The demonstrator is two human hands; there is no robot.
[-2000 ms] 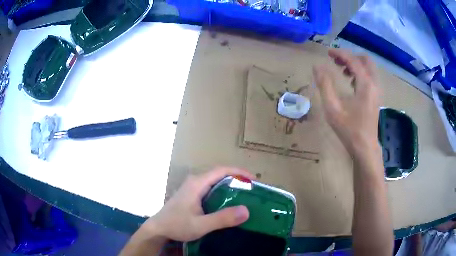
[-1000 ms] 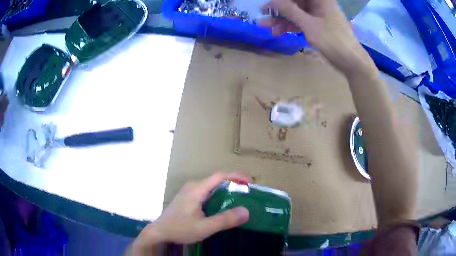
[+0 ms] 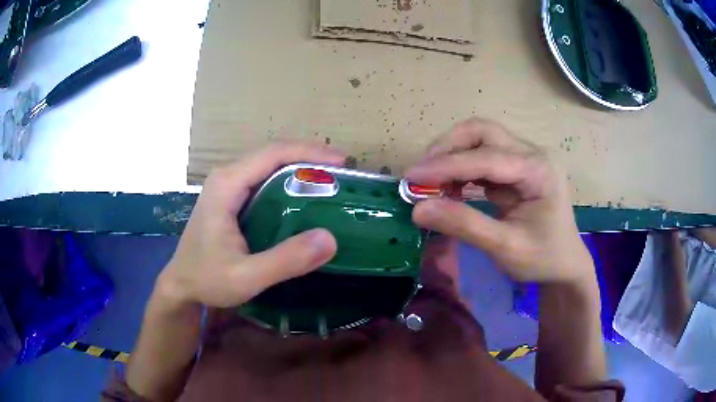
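My left hand (image 3: 243,235) holds a glossy dark green shell (image 3: 361,235) with a silvery rim, just off the bench's front edge. A lamp piece (image 3: 312,180) with a chrome bezel and red-orange centre sits on the shell's left side near the rim. My right hand (image 3: 502,204) grips a second chrome-and-red lamp piece (image 3: 420,190) between thumb and fingers, at the shell's right side near the rim. The fingertips partly cover it. Whether it is seated cannot be told.
A brown cardboard sheet (image 3: 267,94) covers the bench, with a cardboard pad (image 3: 392,20) at the top. Another green shell (image 3: 608,55) lies at upper right. A hammer (image 3: 94,71) lies on the white sheet (image 3: 149,118) at left. Part of a person in light clothing (image 3: 667,306) shows at lower right.
My right hand has come back from the blue parts bin to the shell, now with a lamp piece. The view has tilted down; the held shell appears higher, and glue cup and bin are out of view.
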